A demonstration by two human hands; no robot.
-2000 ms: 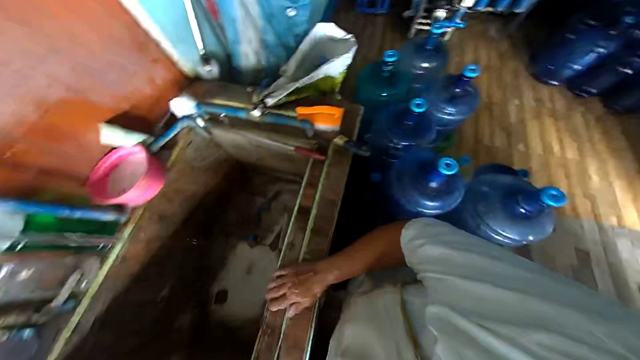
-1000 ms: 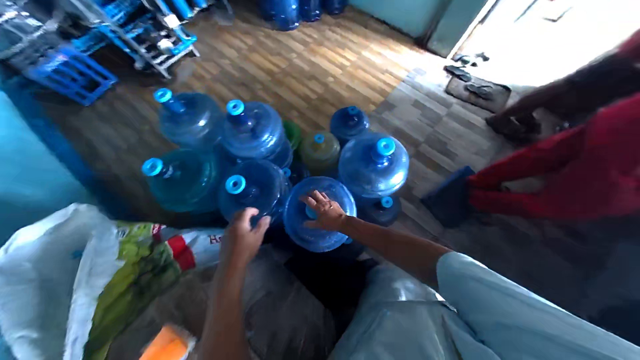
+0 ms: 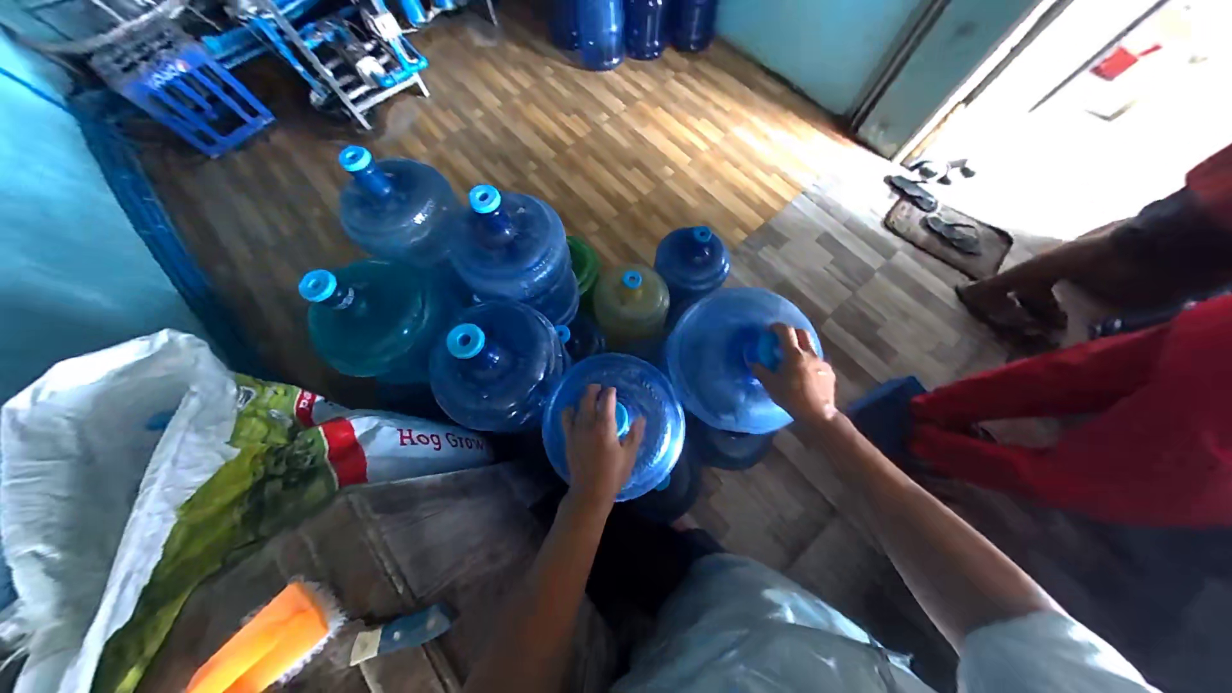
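My left hand [image 3: 599,445] is on the capped neck of a round blue water jug [image 3: 650,399], its fingers around the cap. Just to the right, my right hand [image 3: 797,373] grips the neck of another large blue water jug [image 3: 712,332], which tilts a little. Beside them on the left are a dark blue jug [image 3: 496,385], a teal jug [image 3: 375,327] and further blue jugs [image 3: 515,250], all with light blue caps. A smaller yellowish jug [image 3: 630,308] and a small blue jug [image 3: 688,265] stand behind.
A woven feed sack [image 3: 385,448], an orange brush [image 3: 269,640] and a knife-like tool [image 3: 404,635] lie on the ledge at lower left. A blue crate [image 3: 197,101] and a metal hand cart [image 3: 346,67] stand behind. A person in red [image 3: 1078,404] is at right, near sandals on a doormat [image 3: 948,236].
My right hand has moved right, from the nearest jug to the neck of the one beside it. My left hand has moved onto the nearest jug. The view swung widely away from the basin.
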